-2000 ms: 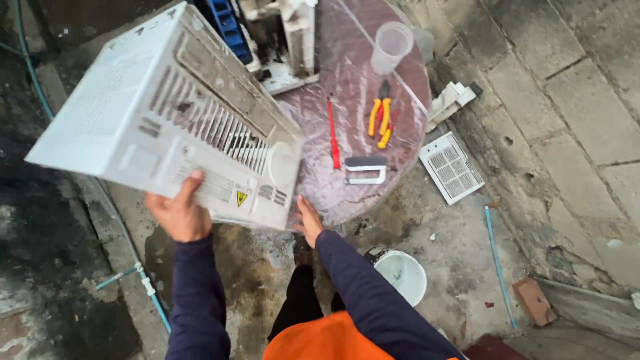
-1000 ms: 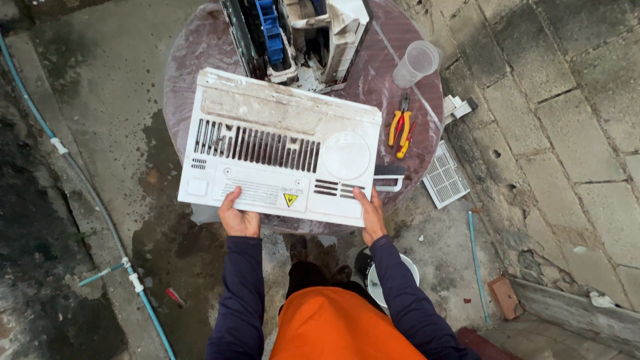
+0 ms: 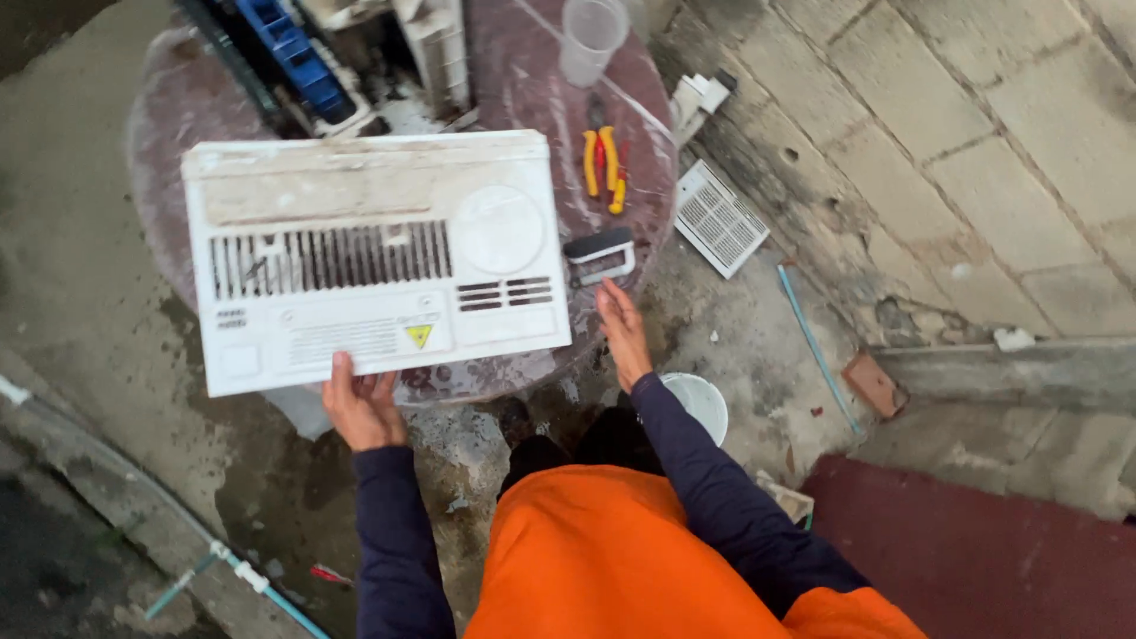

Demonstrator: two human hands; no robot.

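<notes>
A white plastic appliance cover [image 3: 382, 257] with vent slots, a round raised disc and a yellow warning triangle lies over the near left part of a round table [image 3: 612, 115]. My left hand [image 3: 364, 408] grips its lower edge, thumb on top. Beside the cover's right side, my right hand [image 3: 624, 333] is off it, fingers apart and holding nothing, just below a scrub brush with a white handle [image 3: 601, 253]. Yellow-and-red pliers [image 3: 600, 160] lie farther back, next to another yellow-handled tool [image 3: 618, 195]. A clear plastic cup [image 3: 590, 40] stands behind them.
A dirty appliance body with a blue part [image 3: 297, 58] stands at the table's back. On the ground are a white vent grille [image 3: 721, 218], a white bucket [image 3: 697, 404], a brick [image 3: 874, 383], a red object [image 3: 331, 575] and blue pipes [image 3: 816, 346]. A block wall [image 3: 958, 160] rises at right.
My right hand has let go of the cover, which both hands held a second ago. The cover, tilted up two seconds ago, now lies flatter over the table. The brush's dark top shows now.
</notes>
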